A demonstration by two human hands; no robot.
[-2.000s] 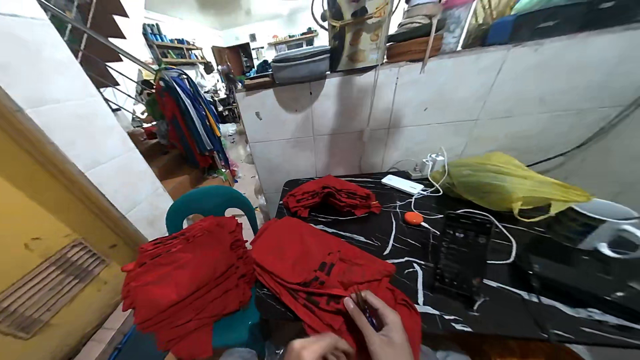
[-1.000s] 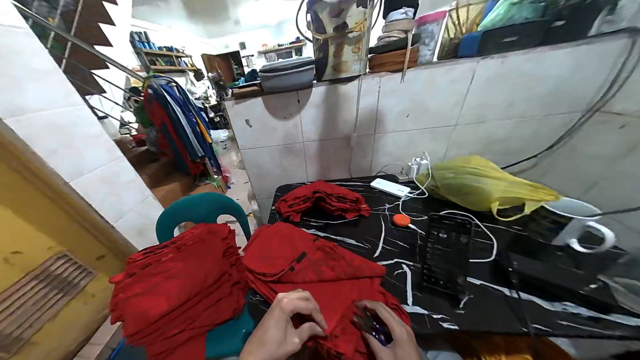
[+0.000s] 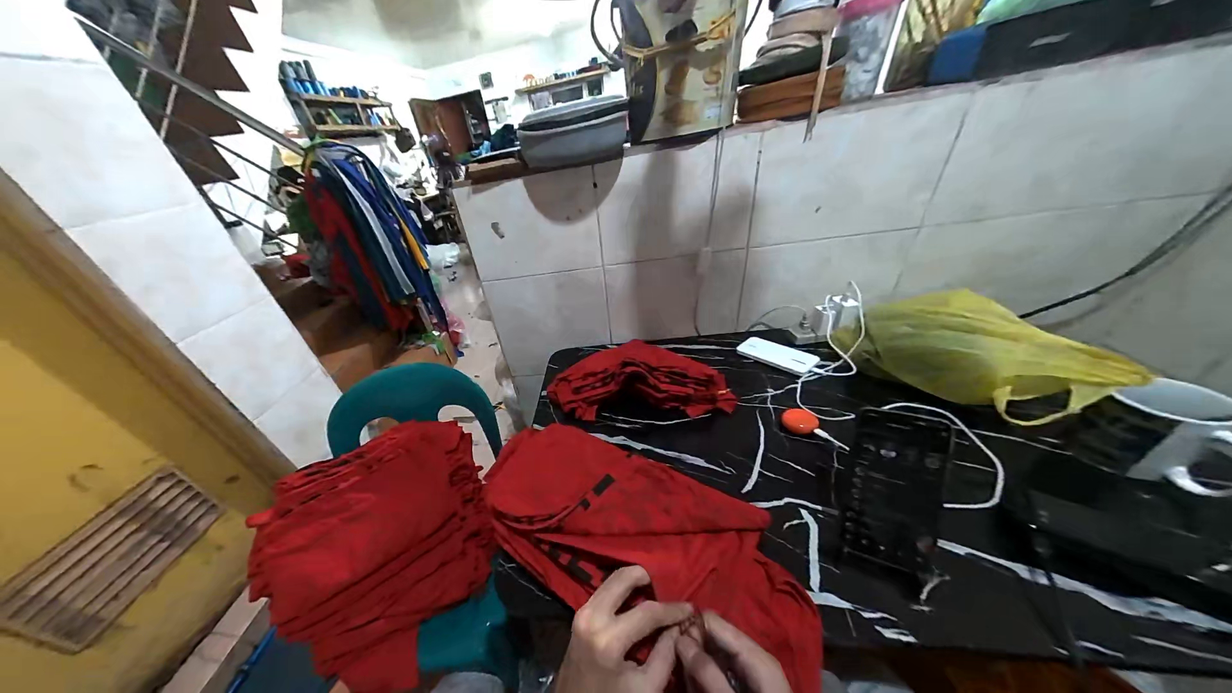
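Note:
Both hands meet at the near edge of a black marbled table, on a red cloth garment (image 3: 654, 510) with dark marks. My left hand (image 3: 621, 630) pinches a fold of the red fabric between thumb and fingers. Right beside it, my right hand (image 3: 731, 659) grips the same fabric, fingertips almost touching the left ones; its lower part is cut off by the frame, and whether it also holds a small tool cannot be seen. To the left, a stack of red cloth pieces (image 3: 375, 549) lies on a green plastic chair (image 3: 414, 385). Another folded red bundle (image 3: 640, 380) rests farther back on the table.
On the table's right are a smartphone (image 3: 897, 491), an orange round object (image 3: 799, 422), a white power bank (image 3: 778, 356) with cables, a yellow plastic bag (image 3: 972, 351) and a white mug (image 3: 1179, 433). A tiled half wall (image 3: 847, 192) stands behind. Clothes (image 3: 371, 231) hang at the back left.
My hands were apart over the red cloth one second ago and are now together at its near part. A dark object visible in my right hand then is hidden now.

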